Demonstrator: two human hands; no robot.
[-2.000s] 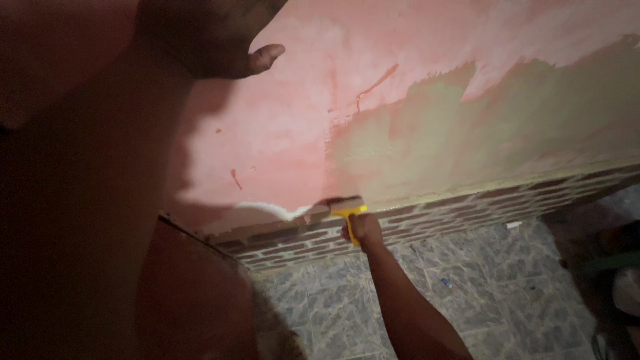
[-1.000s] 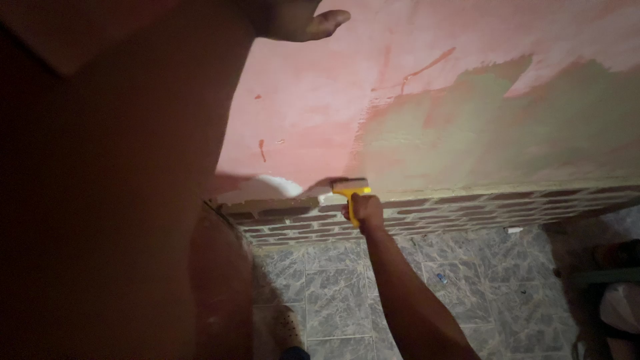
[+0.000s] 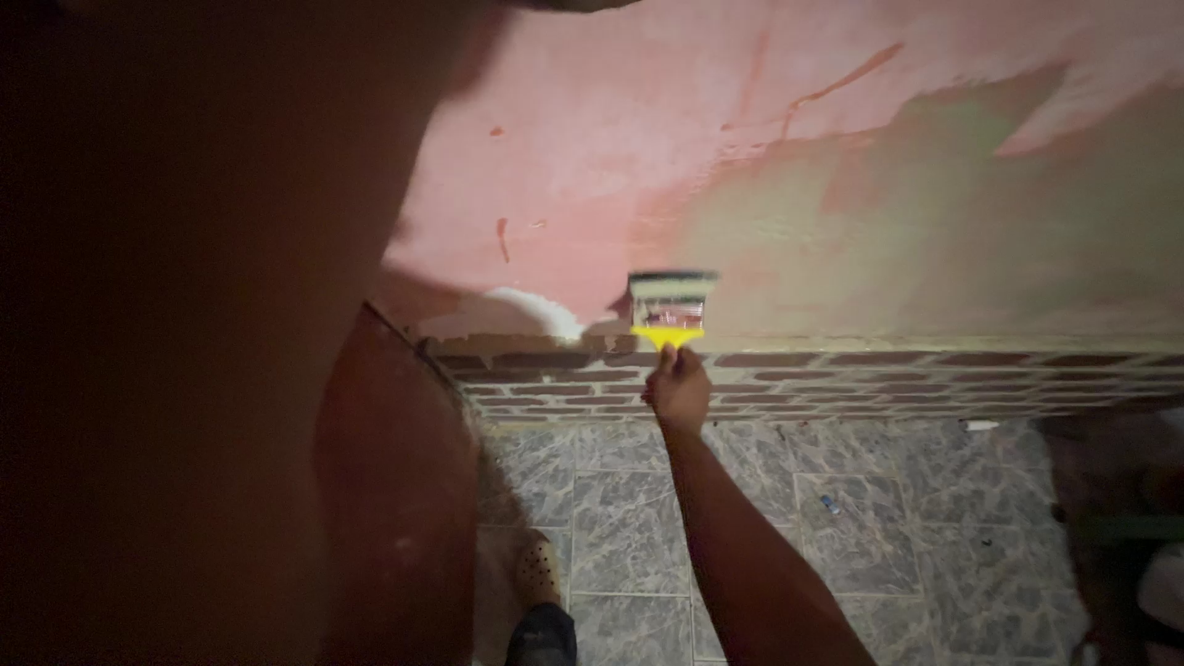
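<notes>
My right hand point(image 3: 680, 393) is closed around the yellow handle of a wide paintbrush point(image 3: 668, 310), its dark-tipped bristles up against the wall. Behind the brush the pink wall point(image 3: 592, 157) meets an area of greenish-grey coating point(image 3: 832, 240) on the right. A white patch point(image 3: 532, 310) lies left of the brush, low on the wall. My left arm fills the left side, dark and blurred; only a sliver of what may be my left hand point(image 3: 583, 4) shows at the top edge, too little to tell its state.
A brick-patterned band point(image 3: 777, 375) runs along the wall's base above a grey tiled floor point(image 3: 629, 527). A reddish-brown panel point(image 3: 398, 490) stands at lower left. My foot in a perforated shoe point(image 3: 538, 569) is on the floor. Dark objects point(image 3: 1128, 527) sit at the right.
My right hand has turned the brush more upright, with its bristles higher on the wall. My left hand, plain at the top before, is now nearly out of view.
</notes>
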